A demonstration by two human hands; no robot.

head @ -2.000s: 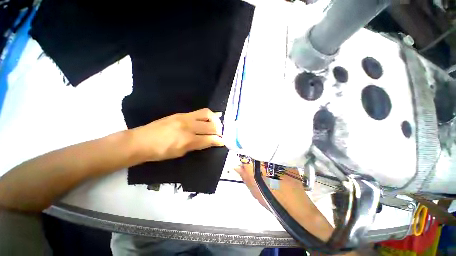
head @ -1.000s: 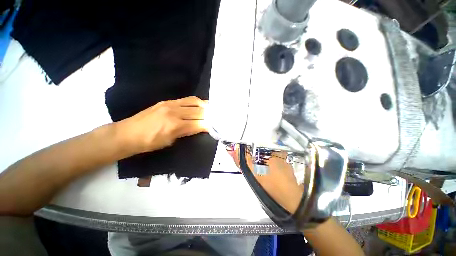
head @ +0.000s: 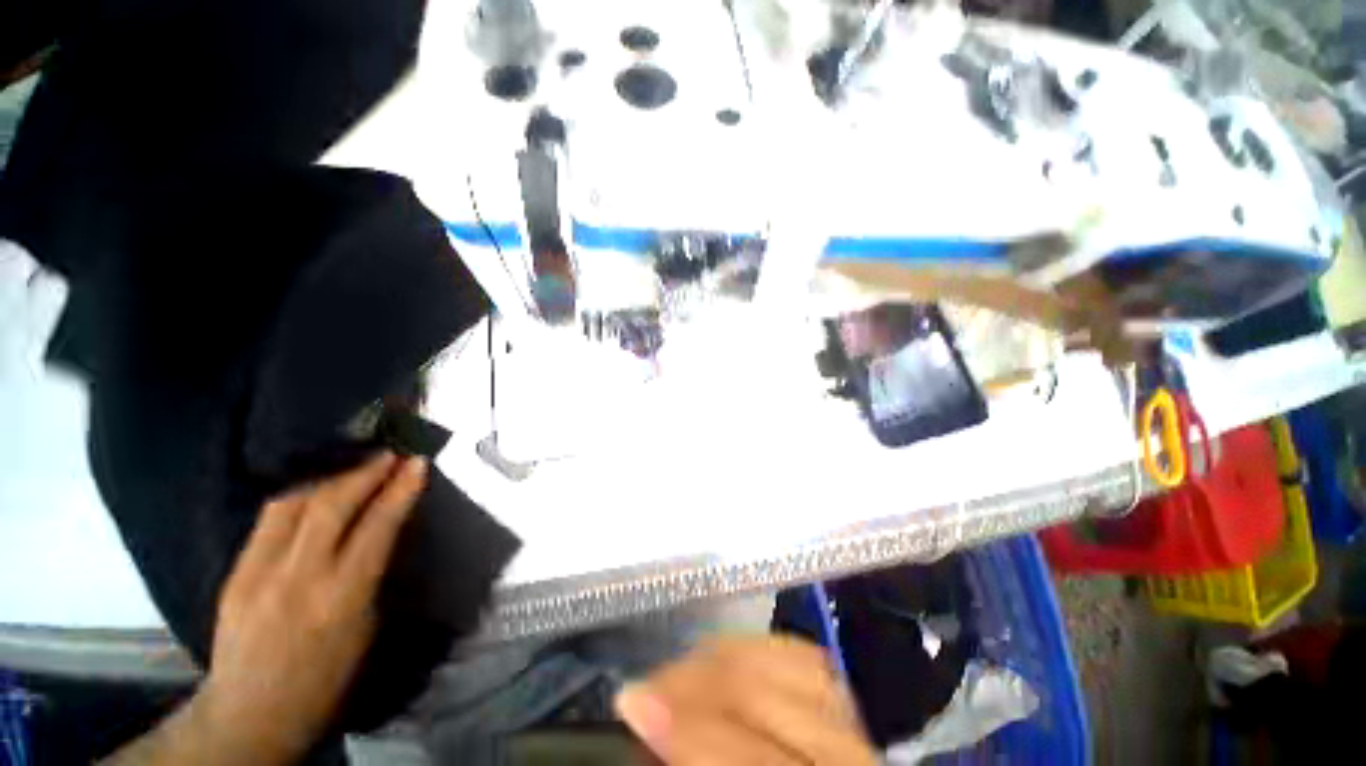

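The black cloth (head: 322, 322) lies folded and bunched on the left of the white machine table, away from the needle area. My left hand (head: 307, 591) is on its lower part, with the fingertips closed at a small dark flap; the thumb is hidden. My right hand (head: 749, 700) is blurred at the bottom edge, in front of the table edge, apart from the cloth; its grip is unclear. The white sewing machine (head: 929, 142) with a blue stripe stands behind.
A smartphone (head: 917, 382) lies below the machine head. A scale (head: 749, 569) runs along the table's front edge. Yellow-orange handles (head: 1161, 437) are at the right end. Below are a blue crate (head: 1049, 644), a red plastic item (head: 1236, 501) and a yellow crate (head: 1251, 584).
The view has swung to the right. The cloth has come away from the machine and is folded over at the left. My right hand has left the needle area and is in front of the table.
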